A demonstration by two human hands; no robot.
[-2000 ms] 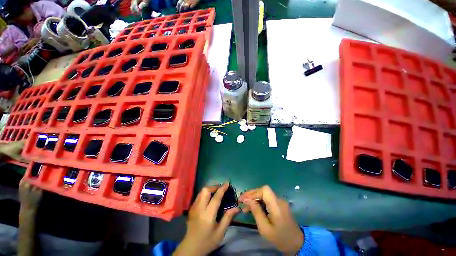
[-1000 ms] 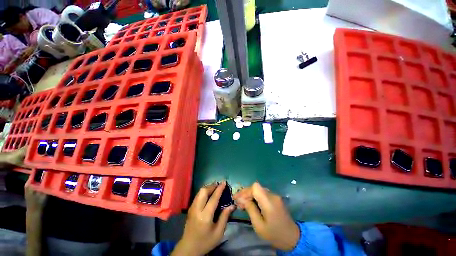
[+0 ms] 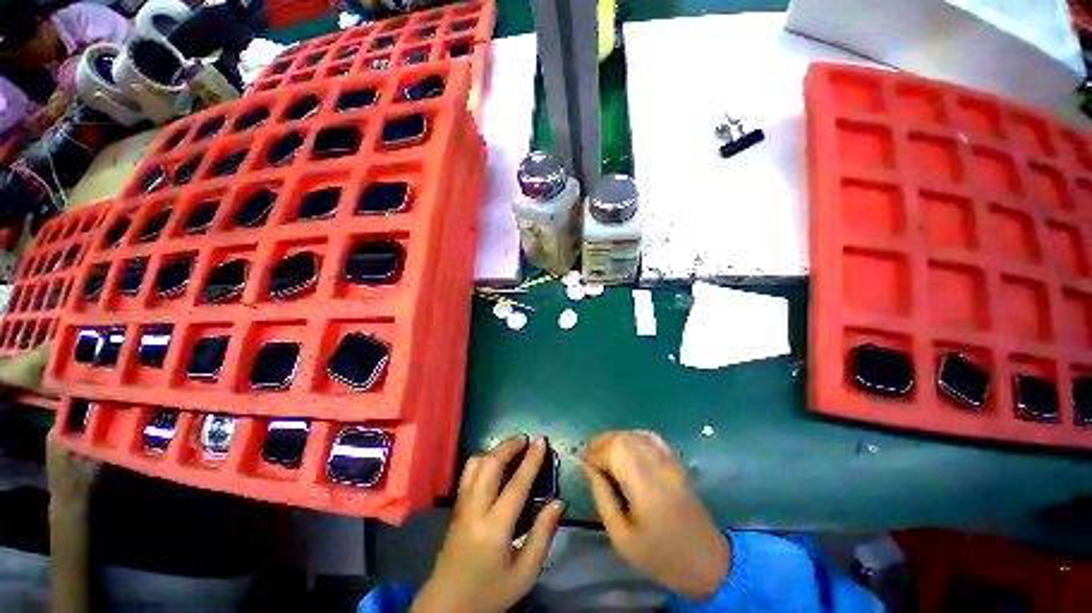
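A smartwatch body [image 3: 546, 474] with a glossy black face and bright rim stands on edge in my left hand [image 3: 497, 515], at the bench's near edge. My left fingers and thumb hold it. My right hand [image 3: 647, 503] is just right of it, apart from it, with thumb and fingertips pinched together. Whether something small is between those fingertips cannot be told. Both hands are bare.
Stacked red foam trays [image 3: 413, 347] with watch bodies stand left; a mostly empty red tray [image 3: 856, 405] stands right. Two bottles [image 3: 612, 234] stand by a grey post [image 3: 568, 96]. White discs [image 3: 568, 320], a paper piece [image 3: 736, 326] and a binder clip [image 3: 740, 141] lie behind the hands. People sit upper left.
My right fingertips have moved from the watch's right edge slightly right and up, leaving a gap. My left hand still holds the watch. The view has shifted slightly.
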